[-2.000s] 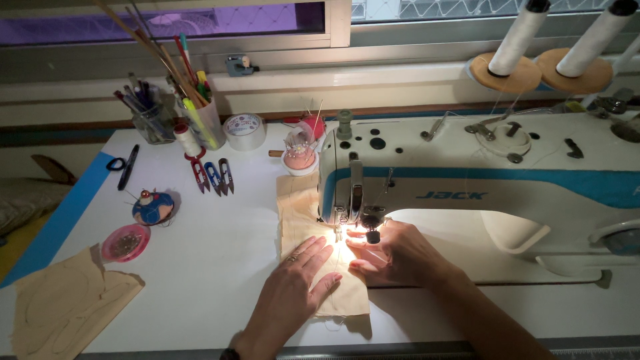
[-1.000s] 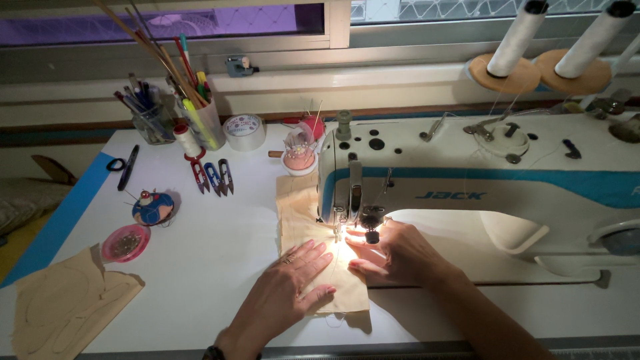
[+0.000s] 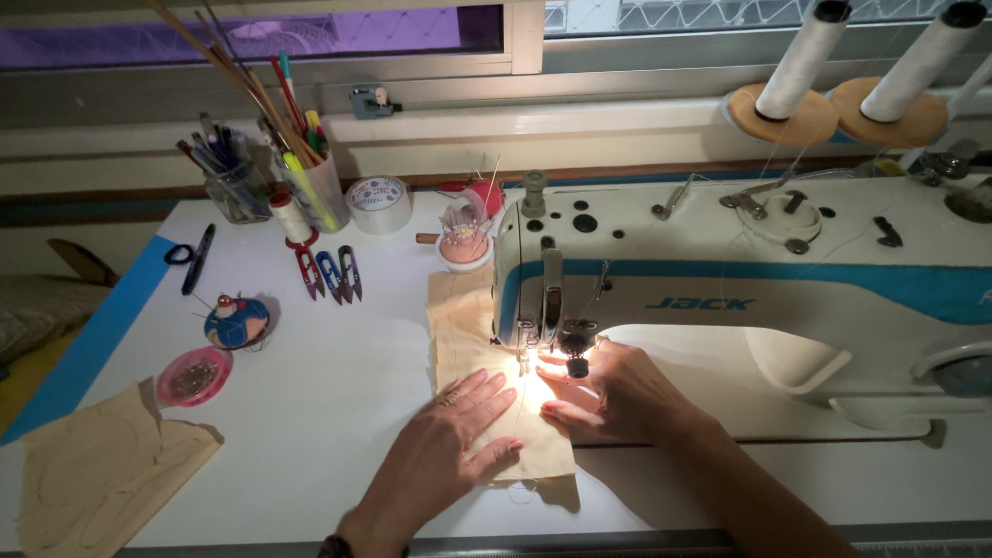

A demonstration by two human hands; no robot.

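Observation:
A strip of beige fabric (image 3: pixel 465 333) lies under the needle area of a white and blue Jack sewing machine (image 3: pixel 666 287), lit by its lamp. My left hand (image 3: pixel 457 434) rests flat on the fabric, left of and nearer to me than the presser foot (image 3: pixel 525 360), fingers a little apart. On the other side of the foot, my right hand (image 3: pixel 620 391) touches the fabric's right part with its thumb and fingertips; some fingertips are lost in the glare. Loose thread ends hang at the fabric's near edge.
At the left lie a marked fabric piece (image 3: pixel 93 465), a pink dish of pins (image 3: pixel 194 377), a blue pincushion (image 3: pixel 236 323) and several thread snips (image 3: pixel 328 277). Behind them stand pen holders (image 3: pixel 314 190), a tape roll (image 3: pixel 378 205) and a pink pincushion (image 3: pixel 463 248). Thread cones (image 3: pixel 802 62) stand at the back right.

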